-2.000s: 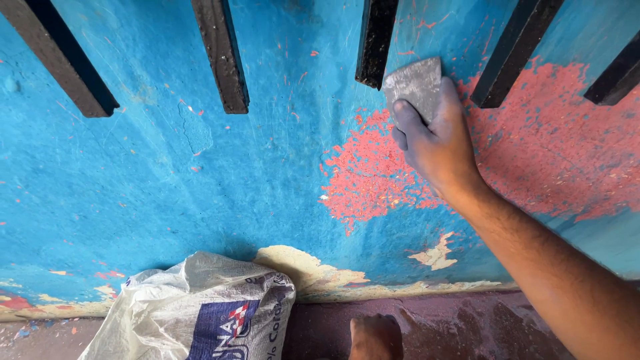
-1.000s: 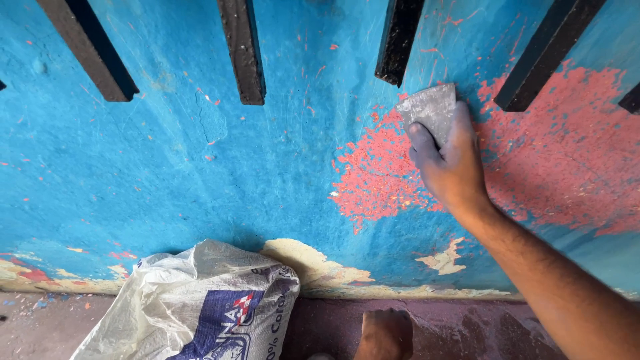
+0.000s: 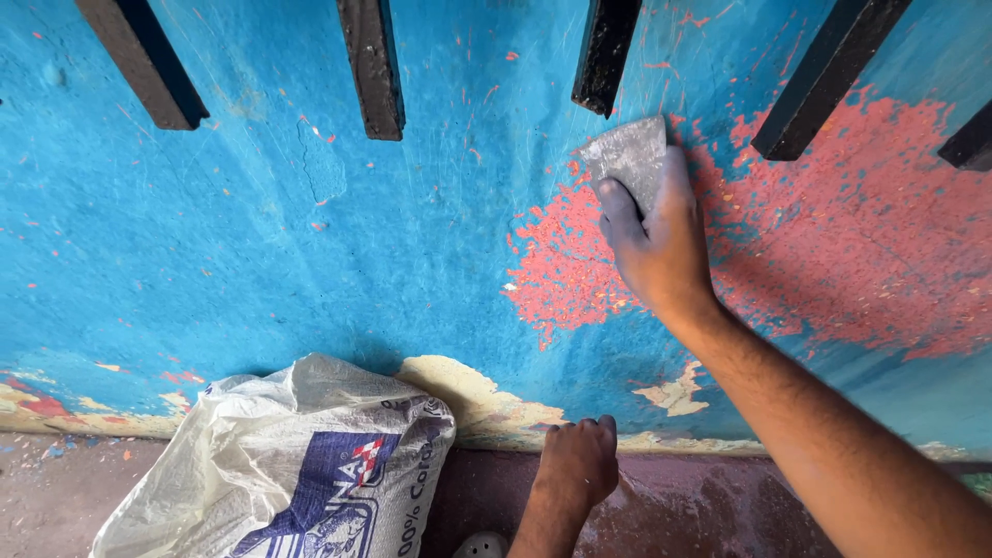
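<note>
My right hand (image 3: 659, 232) grips a grey metal scraper blade (image 3: 632, 155), its curved edge against the blue painted wall (image 3: 232, 256). The blade lies just below a dark metal bar, at the upper left of a patch where the blue has come off and red paint (image 3: 845, 256) shows. My left hand (image 3: 580, 457) is low in the view, near the foot of the wall, with its fingers curled; nothing is seen in it, though its palm is hidden. To its left stands a white woven plastic sack (image 3: 310, 457) with printing.
Several dark metal bars (image 3: 372, 70) end above the work area, one very near the blade. Cream patches (image 3: 473, 395) of bared wall run along the base. Paint flakes lie on the reddish floor (image 3: 62, 488) at left. Part of a light shoe (image 3: 482, 545) shows at the bottom.
My left hand has risen further into view toward the foot of the wall. My right hand still holds the scraper near the same part of the wall.
</note>
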